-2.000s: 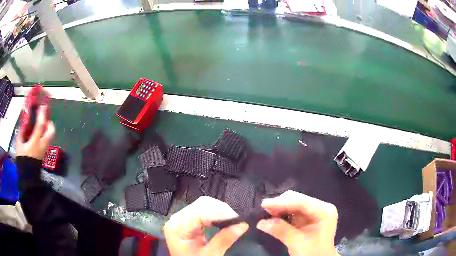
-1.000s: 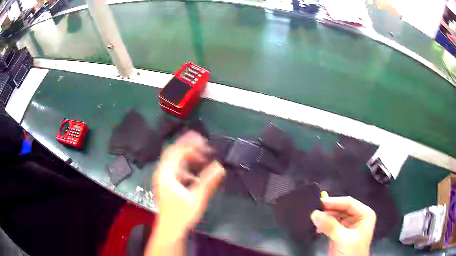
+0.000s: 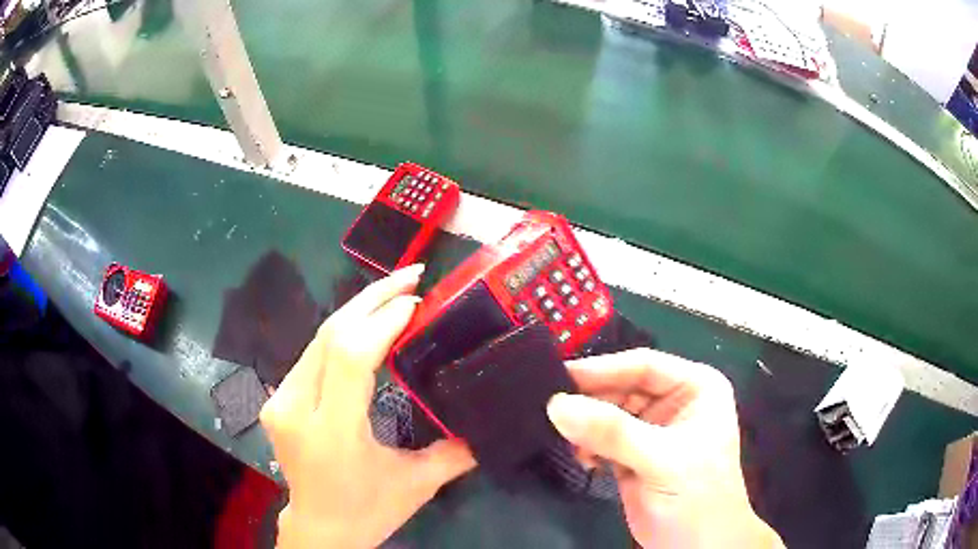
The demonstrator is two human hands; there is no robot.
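Note:
My left hand [image 3: 349,418] holds a red portable radio [image 3: 558,281] by its left side, keypad and small display facing up. The lower front of this radio is black. My right hand [image 3: 654,440] pinches a black near-square plate [image 3: 504,397], which looks like a speaker grille, over the lower part of the radio's front. It overlaps the black area; whether they touch is unclear. Loose black grilles [image 3: 393,416] lie beneath, mostly hidden by my hands and the radio.
Another red radio with a black front [image 3: 402,220] leans at the pale rail [image 3: 686,281]. A red radio with a bare round speaker [image 3: 131,300] lies left. Black sheets [image 3: 268,316] lie mid-left. White-wrapped stacks [image 3: 861,405] stand right, near a carton [image 3: 958,468]. The green belt runs beyond.
My left hand, empty and blurred a second ago, now holds a red radio. My right hand has brought the black plate left over it. The view has shifted slightly.

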